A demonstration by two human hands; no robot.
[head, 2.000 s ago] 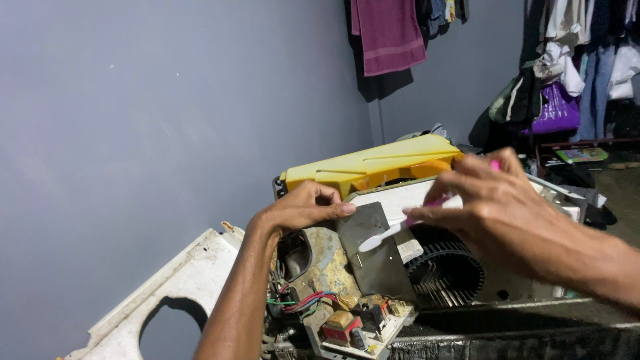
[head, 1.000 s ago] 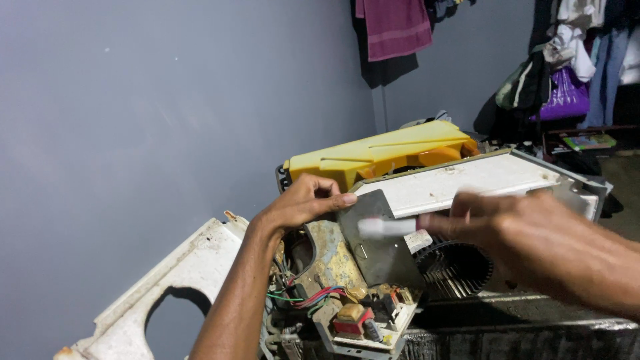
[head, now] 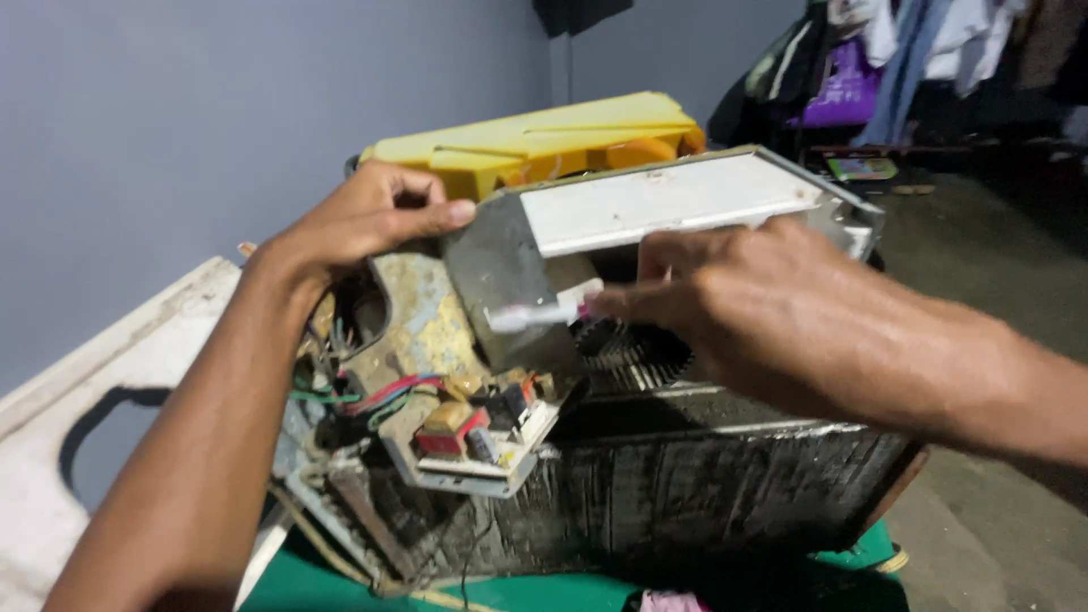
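Note:
My right hand [head: 748, 306] is closed round the handle of a pink and white toothbrush [head: 531, 317], blurred, its head over a grey metal plate [head: 501, 272] on an opened air conditioner unit. My left hand [head: 382, 208] grips the plate's upper left edge between thumb and fingers. Just below my right hand shows a black blower wheel [head: 637, 361] inside the white-topped housing [head: 671, 200]. In front of the plate lies a circuit board [head: 476, 442] with a transformer and coloured wires [head: 399, 391]. The dirty finned coil [head: 663, 484] runs along the front.
A white panel with a round opening [head: 34, 476] leans at the left by the grey wall. Behind the unit lies a yellow plastic case [head: 527, 140]. The unit rests on a green surface [head: 340, 591]. Clothes and a purple bag [head: 841, 89] hang at the back right.
The view has dipped and come closer to the unit, showing more of the coil and the green surface. My right hand still holds the toothbrush at the plate, and my left hand keeps the plate's edge.

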